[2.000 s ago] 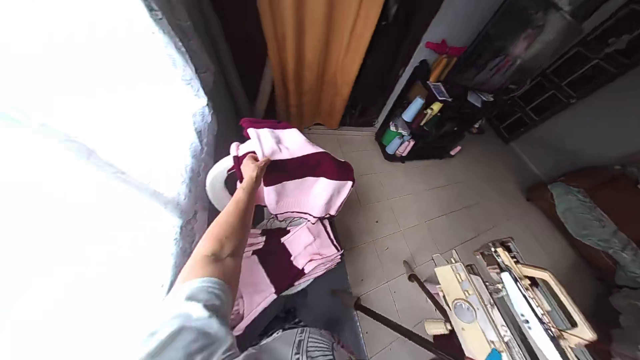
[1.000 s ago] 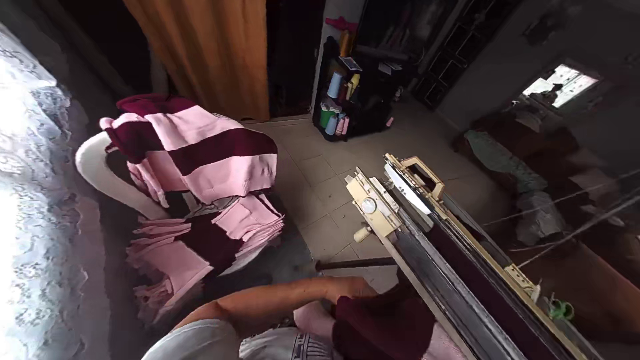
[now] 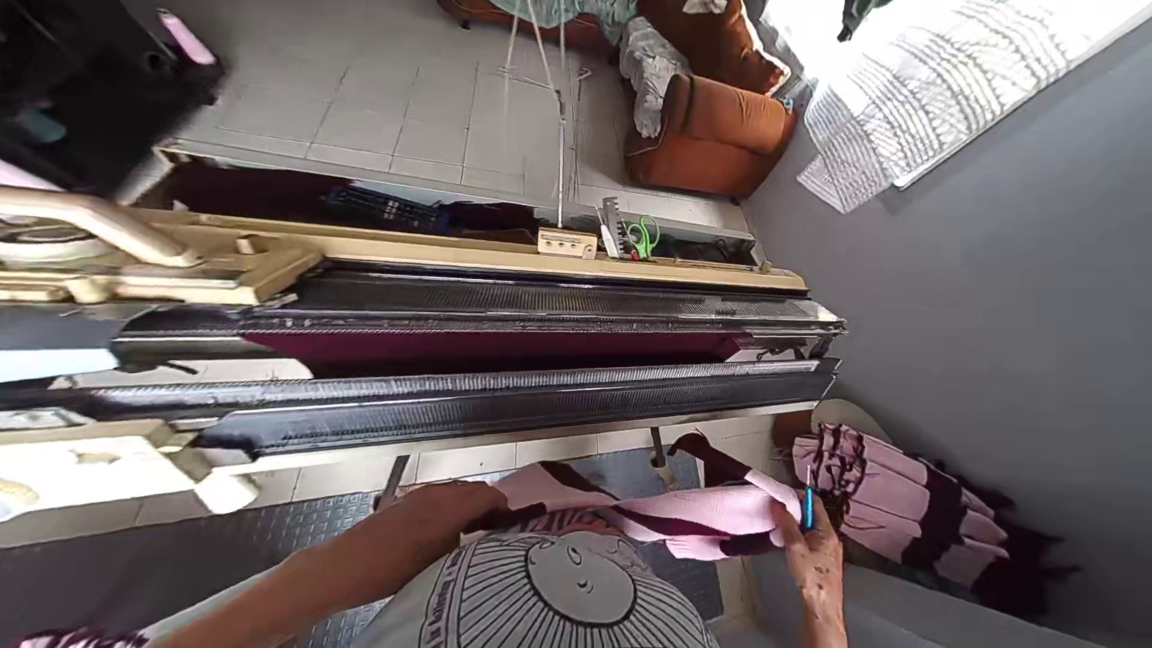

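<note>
A pink and maroon knitted piece (image 3: 693, 515) lies stretched across my lap. My left hand (image 3: 481, 504) is at its left end, with the fingers mostly hidden from view. At the piece's right end, my right hand (image 3: 810, 531) grips the knit and also holds a small tool with a blue handle (image 3: 808, 508). In front of me stands a knitting machine with two needle beds (image 3: 540, 391), and maroon knitting (image 3: 504, 349) hangs between them. Its cream carriage (image 3: 135, 243) is at the left. Folded pink and maroon knits (image 3: 900, 504) are piled to the right of my right hand.
Green-handled scissors (image 3: 643, 238) and a comb-like tool (image 3: 613, 225) rest on the machine's far rail. Yarn strands run upward there. Beyond are an orange-brown armchair (image 3: 715, 135) and a tiled floor. A gray wall (image 3: 981, 306) stands to the right, and a dark ribbed mat (image 3: 333, 531) lies below.
The view has swung far to the right. A second ago my arm lay over pink and maroon knit on my lap; now both hands are at that knit, the right one with a blue-handled tool.
</note>
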